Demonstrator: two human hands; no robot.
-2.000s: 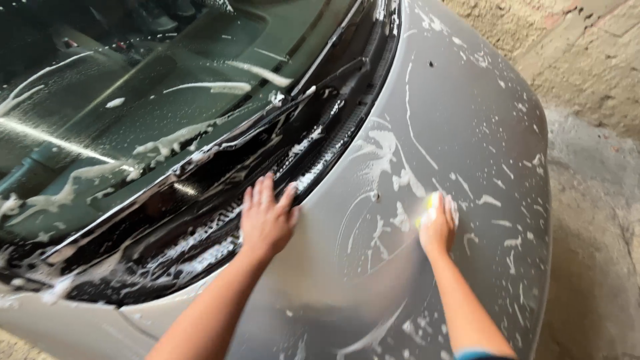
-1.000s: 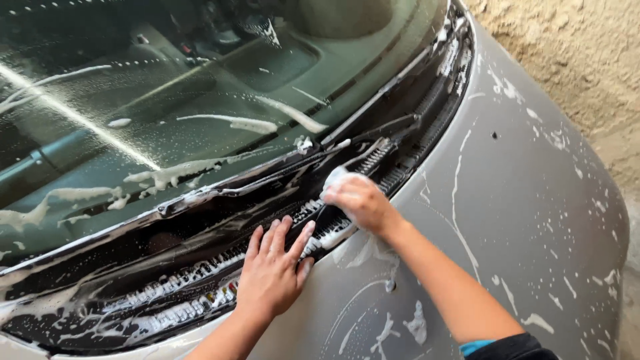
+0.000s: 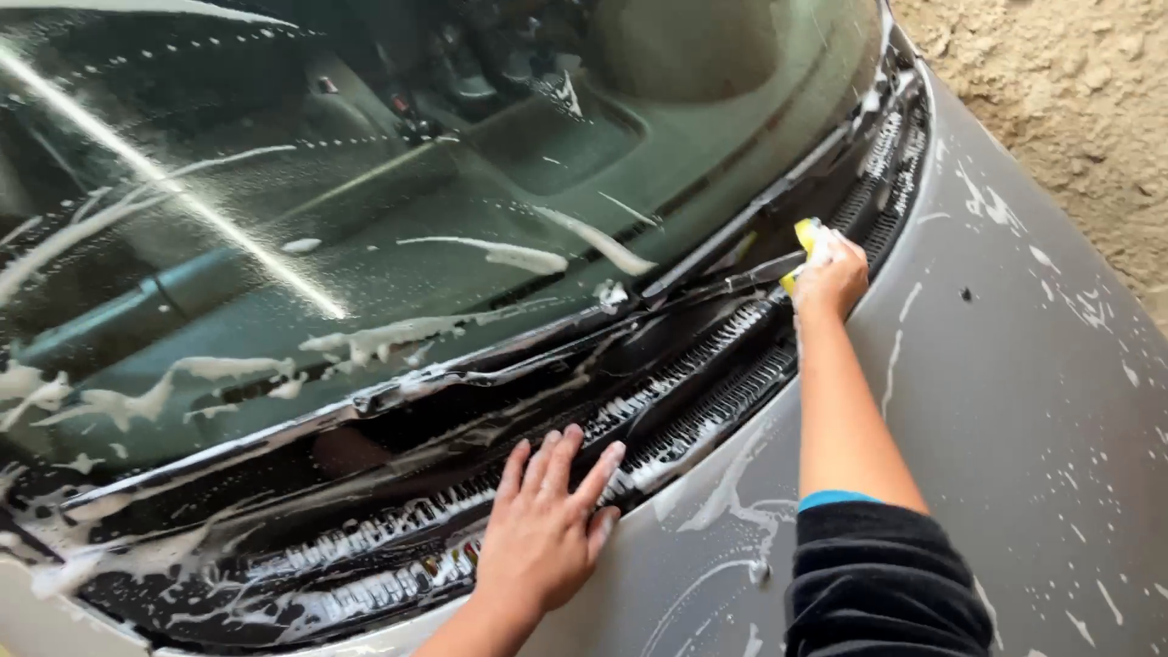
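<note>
My right hand [image 3: 832, 274] holds a soapy yellow sponge [image 3: 805, 235] against the black plastic cowl grille, near the upper right end of a wiper arm [image 3: 762, 272]. Foam partly covers the sponge. My left hand [image 3: 547, 520] rests with spread fingers on the foamy cowl grille [image 3: 675, 379] and the edge of the car's grey hood [image 3: 693, 547], holding nothing. Behind the cowl rises the wet windshield [image 3: 456, 201], streaked with suds. Another wiper [image 3: 365, 401] lies along its lower edge.
A rough earthen or stone wall [image 3: 1058, 109] stands close beyond the hood at the upper right. Foam streaks and drops lie over the hood. A small dark washer nozzle [image 3: 965, 294] sticks up from the hood.
My right hand has moved from the hood to the cowl, then farther along it to the upper right with the sponge. My left hand stays spread at the cowl's edge.
</note>
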